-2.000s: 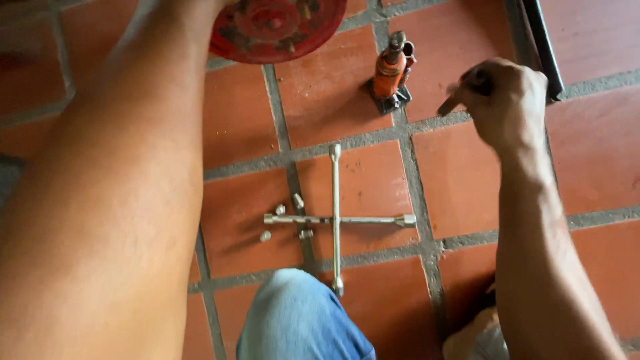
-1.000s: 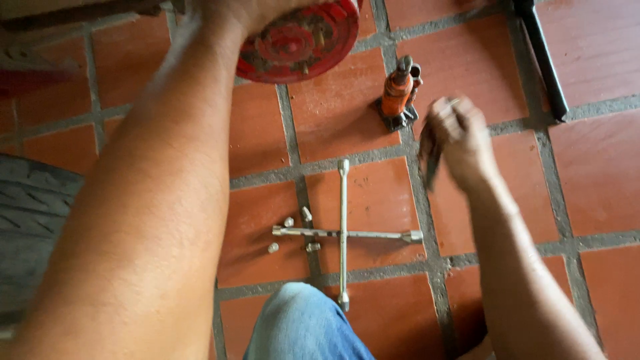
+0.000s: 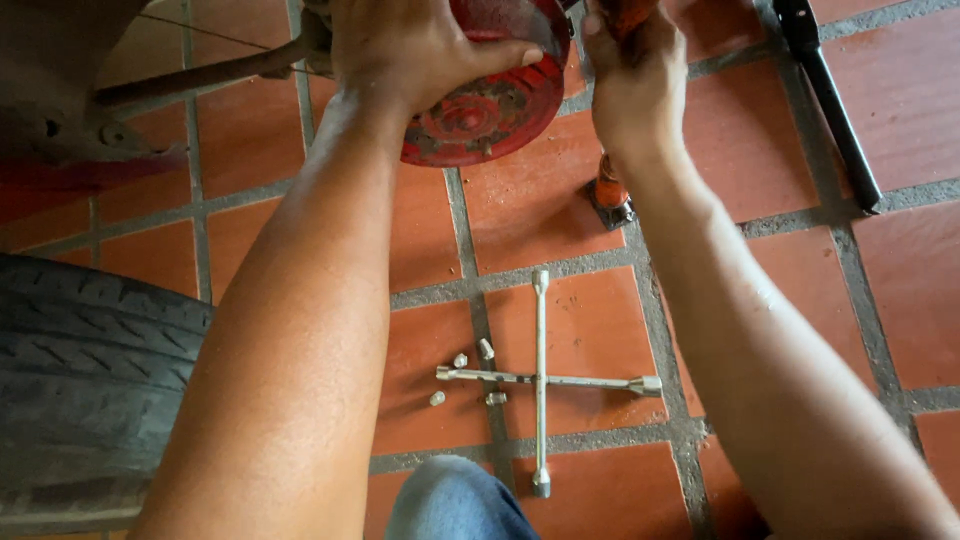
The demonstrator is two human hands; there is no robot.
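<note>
At the top centre, my left hand point(image 3: 409, 56) lies over the upper edge of a red brake drum point(image 3: 484, 124), its thumb across the drum's face; the fingertips are out of frame. To the right of the drum, my right hand point(image 3: 637, 82) is closed around an orange-red object point(image 3: 626, 16), mostly hidden by the fingers. An orange bottle jack point(image 3: 611, 187) stands on the tiles, partly covered by my right wrist. Below it lies a chrome four-way lug wrench point(image 3: 541, 352). Several lug nuts point(image 3: 496, 398) are scattered around its left arm.
A tyre point(image 3: 82, 390) is at the lower left. A rusty rod point(image 3: 202, 79) and a dirty metal part of the vehicle point(image 3: 60, 90) are at the upper left. A black metal bar point(image 3: 836, 112) lies on the tiled floor at the right. My knee point(image 3: 454, 499) is at the bottom.
My right hand has moved up and left, from beside the jack to beside the drum. A slim dark object showed in that hand earlier. My left hand remains at the drum.
</note>
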